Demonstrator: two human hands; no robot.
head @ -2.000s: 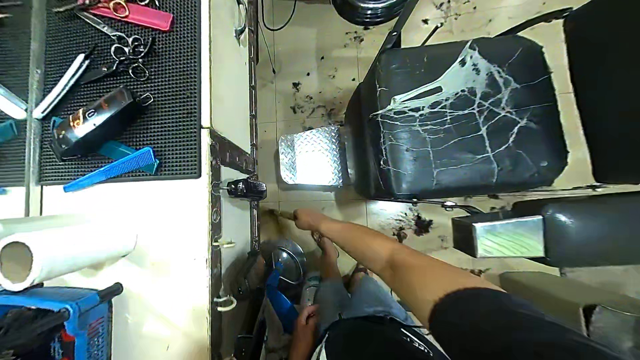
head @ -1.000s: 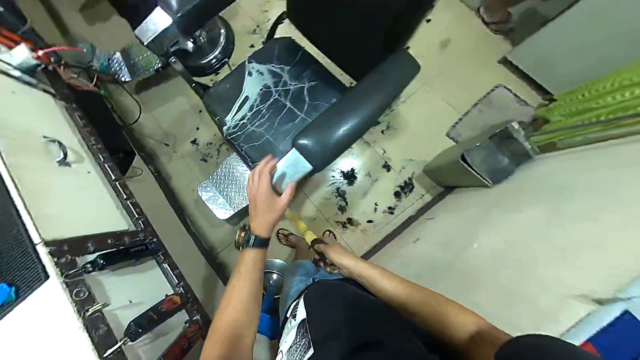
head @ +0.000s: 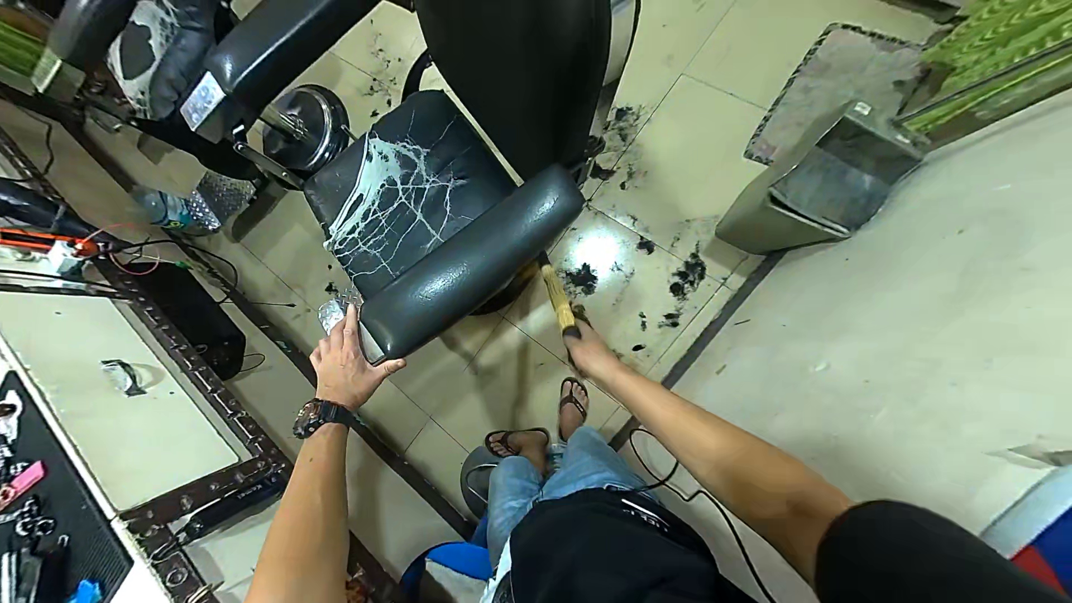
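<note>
My left hand (head: 345,366), with a dark watch at the wrist, rests with spread fingers against the front end of the barber chair's padded black armrest (head: 477,260). My right hand (head: 586,347) grips the yellow handle (head: 556,293) of a broom or brush, whose far end is hidden beneath the armrest. The black chair seat (head: 402,184) beyond has cracked, peeling upholstery. Clumps of dark cut hair (head: 688,275) lie on the tiled floor to the right of the handle, and one clump (head: 580,280) is close beside it.
A grey bin (head: 825,188) stands against the wall at right, near a floor mat (head: 837,84). Another barber chair (head: 251,75) is at upper left. The counter with a black mat (head: 59,502) and tools borders the left. A black cable hangs near my right leg.
The view has turned strongly. My left hand, on the armrest one second ago too, is still at its front end. The chair has turned relative to the counter.
</note>
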